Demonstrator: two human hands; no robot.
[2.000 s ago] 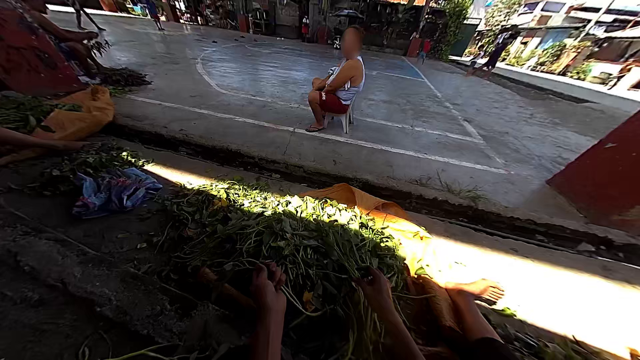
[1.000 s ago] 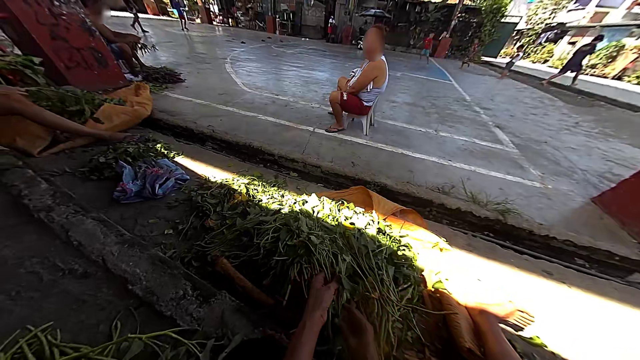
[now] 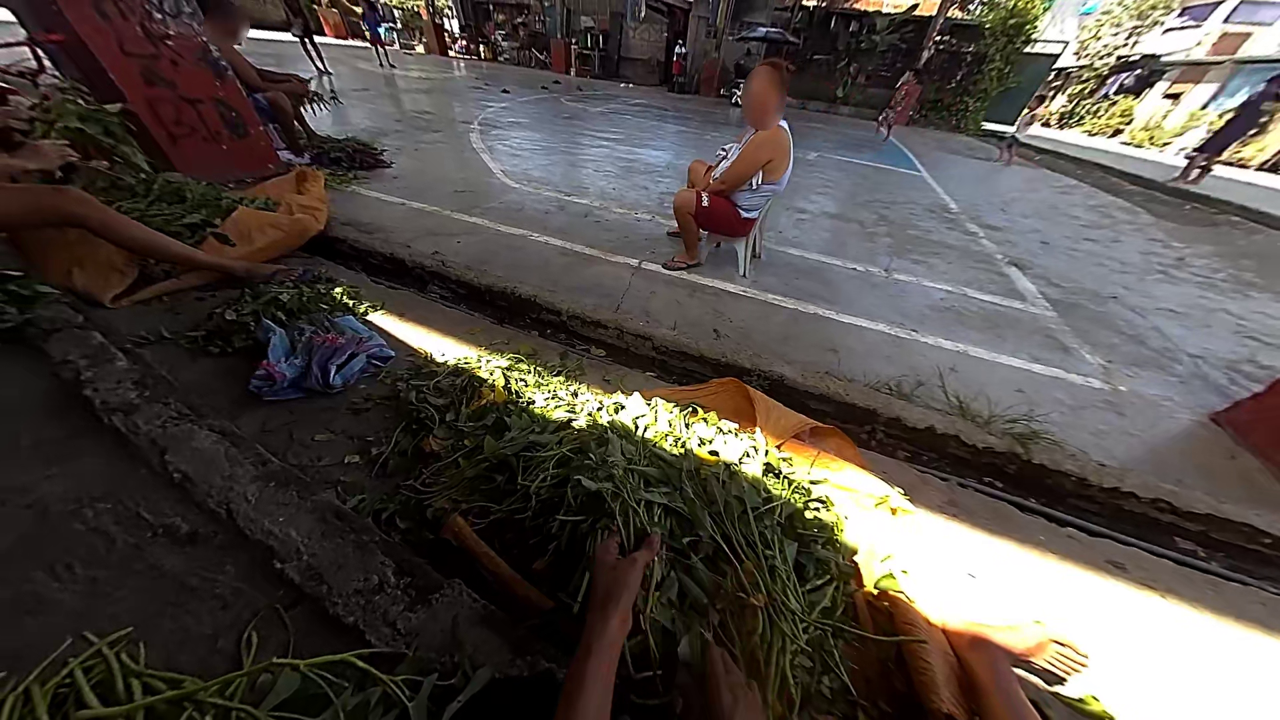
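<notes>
A large heap of leafy green stems lies over an orange woven sack on the concrete. My left hand reaches onto the near side of the heap, fingers among the stems; whether it grips any cannot be told. My right hand is low at the bottom edge, in shadow against the stems, its fingers mostly hidden. More long green stems lie at the bottom left.
A crumpled blue plastic bag lies left of the heap. A bare foot is at right. Beyond the gutter, a person sits on a white plastic chair. At left, a person's leg rests by another sack with greens.
My right hand has moved from the heap's right part down toward the bottom edge, nearer my left hand. The view has turned somewhat to the left.
</notes>
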